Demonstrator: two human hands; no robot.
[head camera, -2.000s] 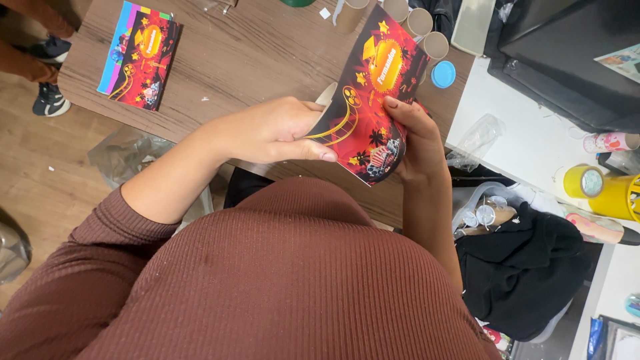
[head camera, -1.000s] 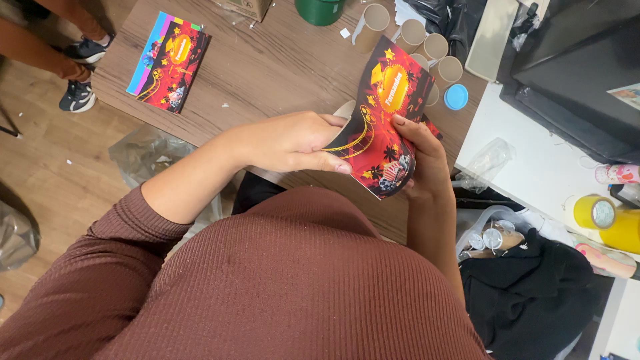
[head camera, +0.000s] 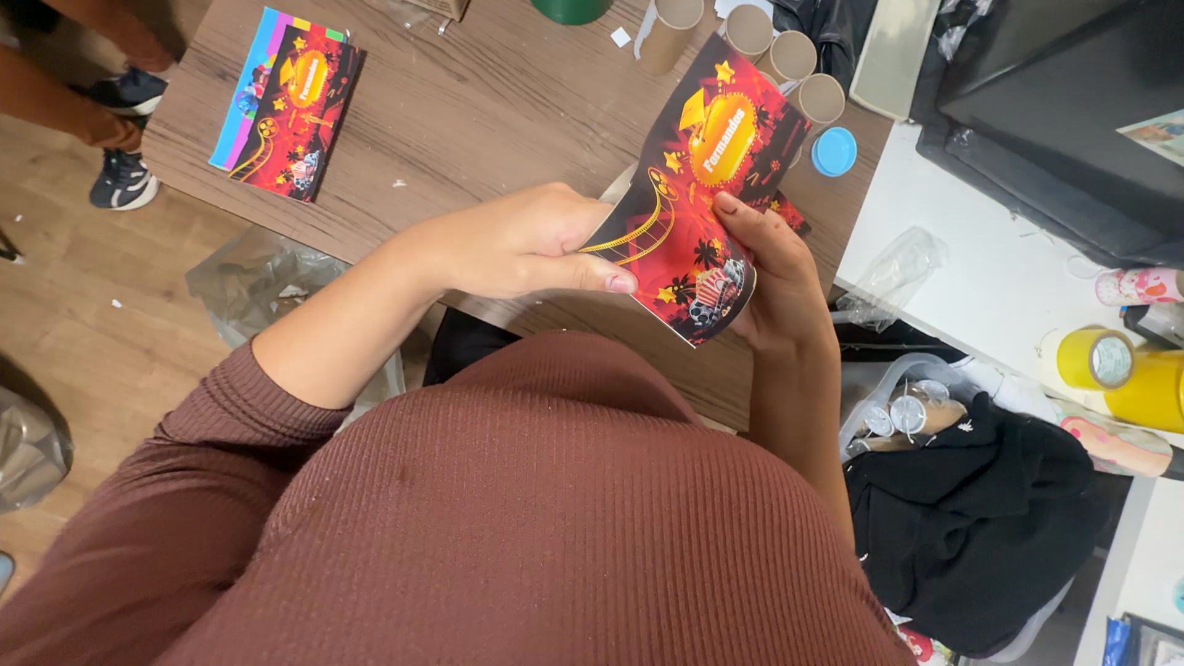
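Observation:
A printed red and black paper sheet (head camera: 689, 213) curves between my two hands, over the table's front part. My left hand (head camera: 527, 245) grips its left edge, thumb on the printed face and fingers hidden behind. The right edge is held by my right hand (head camera: 777, 268), with the thumb pressed on the front. Part of another red printed piece (head camera: 789, 215) shows behind that hand. At the table's left lies a stack of similar printed sheets (head camera: 294, 111), with a multicoloured one partly under the red one. Several cardboard tubes (head camera: 791, 57) stand beyond the held sheet.
A blue round lid (head camera: 834, 152) lies on the wooden table (head camera: 444, 111) near a green container (head camera: 571, 7). To the right are a white surface (head camera: 985, 213), yellow tape rolls (head camera: 1096, 359) and a bin with black cloth (head camera: 971, 518). Another person's legs (head camera: 69, 83) are at the left.
Both hands keep hold of the printed sheet, which stays curved between them. The view has shifted a little, bringing more of the tubes and green container into sight.

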